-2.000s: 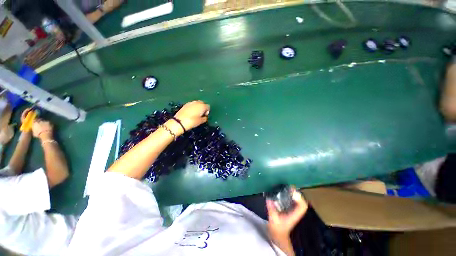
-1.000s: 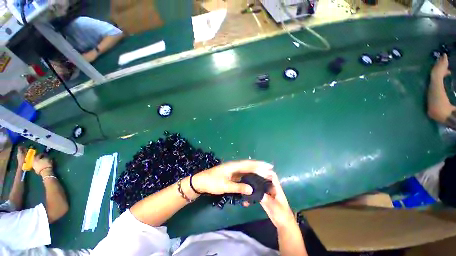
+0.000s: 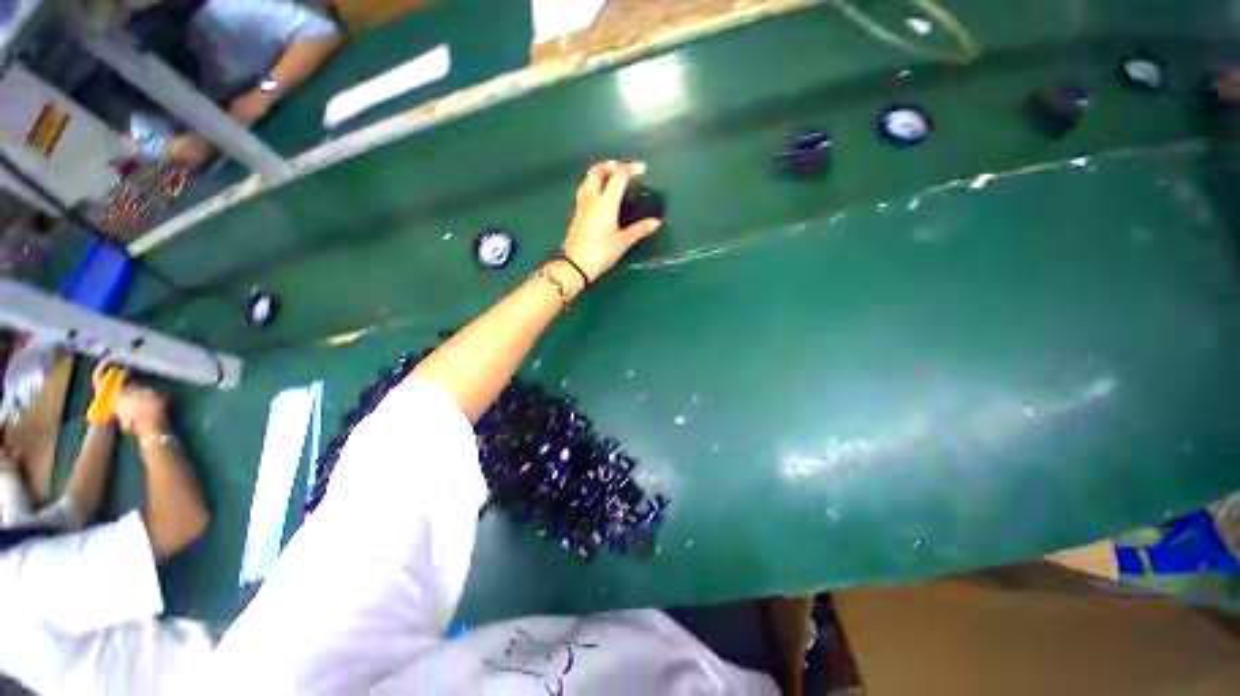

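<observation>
My left hand (image 3: 608, 224) is stretched out over the green belt, with thumb and fingers around a dark round housing (image 3: 639, 207). The housing is at the belt's surface; whether it rests there is hard to tell. My right hand is not in view. A large heap of small glossy black pieces (image 3: 551, 456) lies on the green worktop, partly hidden by my left arm.
White-faced units (image 3: 495, 248) and dark units (image 3: 804, 154) are spaced along the belt. Pale strips (image 3: 279, 476) lie left of the heap. A carton (image 3: 1006, 639) is at lower right. A neighbour's hands hold a yellow tool (image 3: 106, 394) at left.
My left hand has gone from the heap to the housing, then carried it forward to the belt. My right hand, earlier on the housing, has left the view. Units shifted in the picture as the view moved.
</observation>
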